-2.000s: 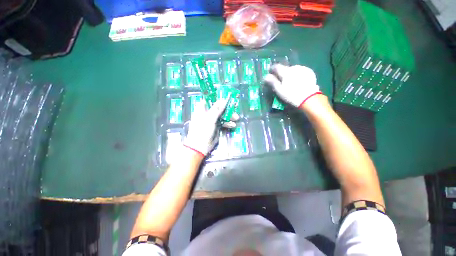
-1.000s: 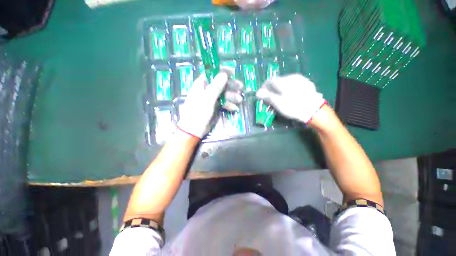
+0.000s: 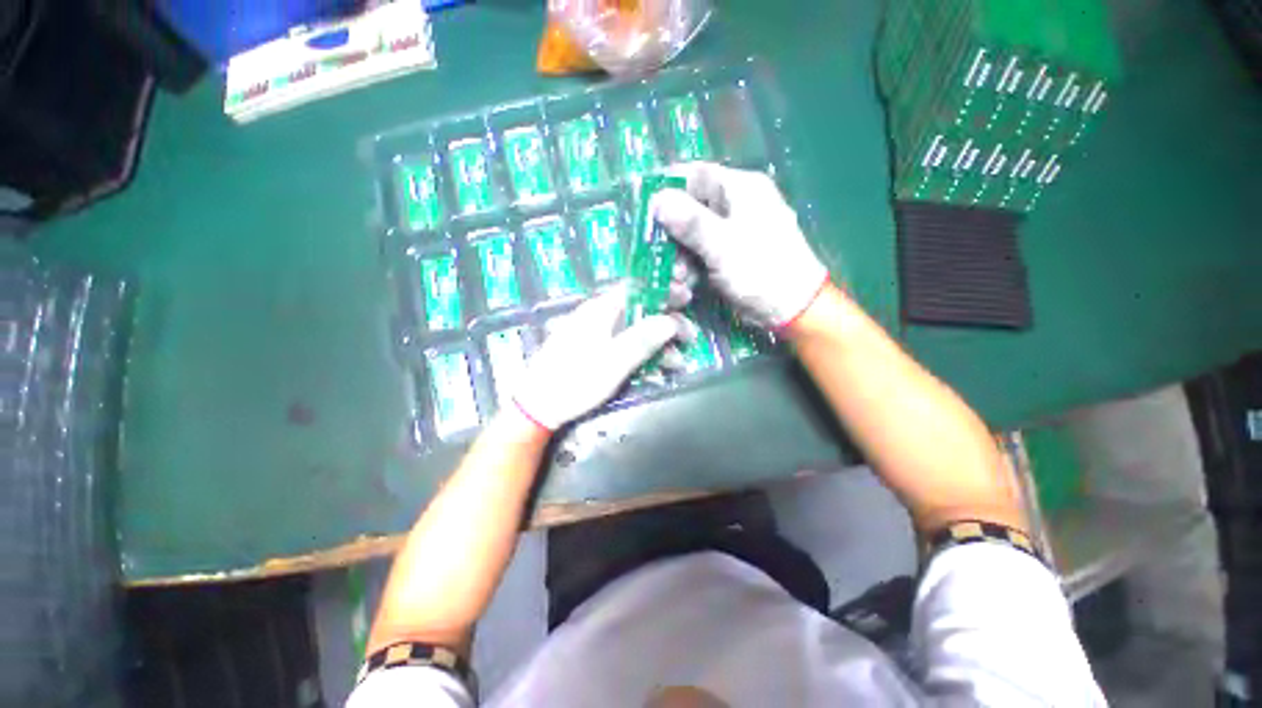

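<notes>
A clear plastic tray (image 3: 401,339) lies on the green mat, tilted a little, with small green circuit boards (image 3: 498,270) in many pockets. The top right pocket holds no board. My left hand (image 3: 579,362), in a white glove, holds the lower end of a green circuit board (image 3: 653,256) above the tray. My right hand (image 3: 747,238), also gloved, pinches the upper part of the same board. The hands hide several pockets. Whether more boards lie behind this one cannot be told.
A tall panel stack (image 3: 969,125) stands at the right, beside a black ribbed pad (image 3: 965,267). Clear spare trays (image 3: 62,415) are piled at the left. A long white box (image 3: 332,58) and a tape roll in clear wrap (image 3: 630,31) are at the back. The worn bench edge (image 3: 332,556) is near me.
My right hand has moved up from the lower right pockets to the board at my left hand. The long board held upright by my left hand is now between both hands. The view has shifted.
</notes>
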